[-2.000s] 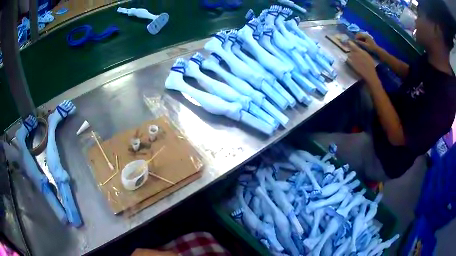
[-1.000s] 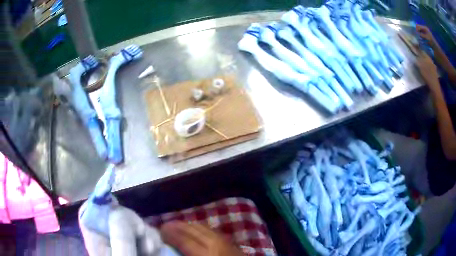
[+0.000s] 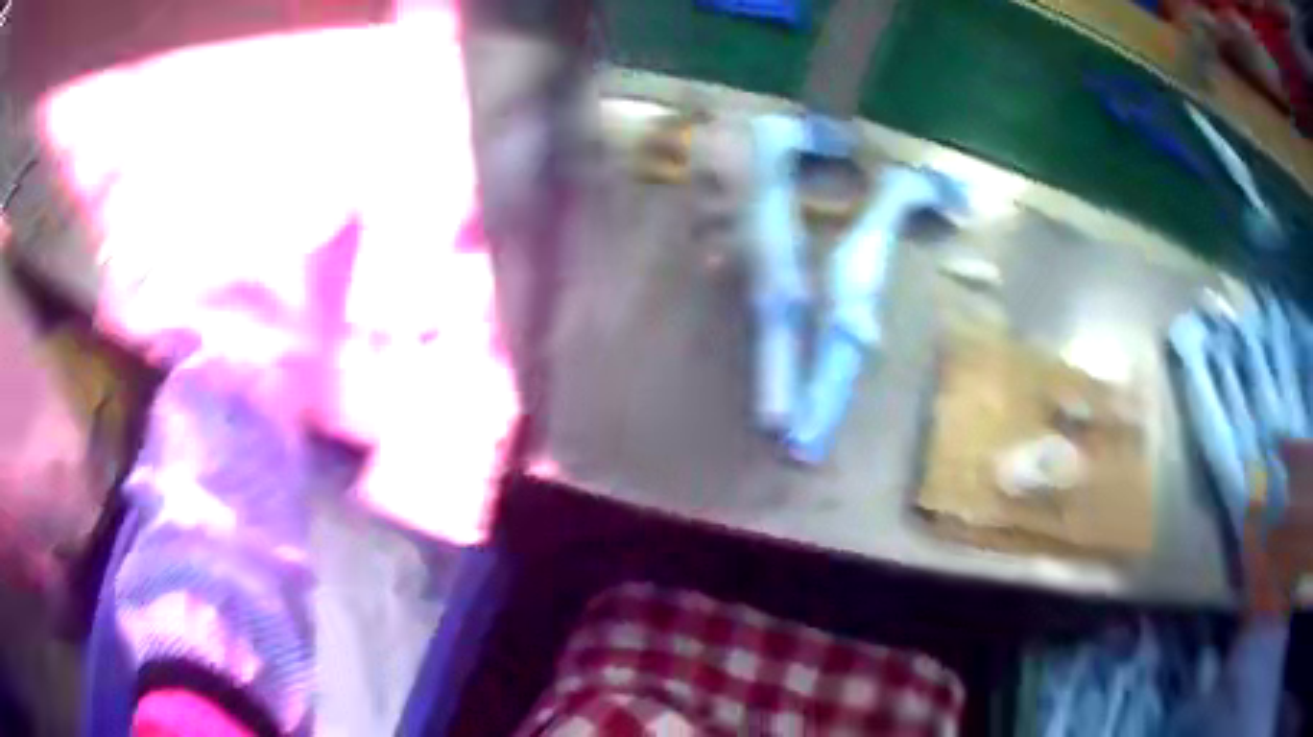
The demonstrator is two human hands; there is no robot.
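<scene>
My left forearm, in a lilac-blue sleeve (image 3: 216, 562), reaches up at the left into a glaring pink-white area (image 3: 288, 173). My left hand is lost in that glare, and what it holds cannot be seen. My right hand (image 3: 1276, 536), bare, blurred and cut off by the right edge, is at the near end of a row of light-blue legs (image 3: 1217, 410); its grip cannot be made out. Two more light-blue legs (image 3: 778, 303) lie on the metal bench, their feet toward the conveyor.
A brown cardboard pad (image 3: 972, 446) bears a white cup (image 3: 1040, 465). A green conveyor (image 3: 994, 115) runs behind the bench (image 3: 648, 374). A blue-violet tub (image 3: 454, 634) with whitish sheeting is at lower left. A checked apron (image 3: 749, 662) covers my lap; a bin of legs (image 3: 1109, 691) is at lower right.
The view has swung left, so the bench things sit further right. The gloved left hand, earlier low with a leg, is now up in the glare. My right hand is now at the right edge.
</scene>
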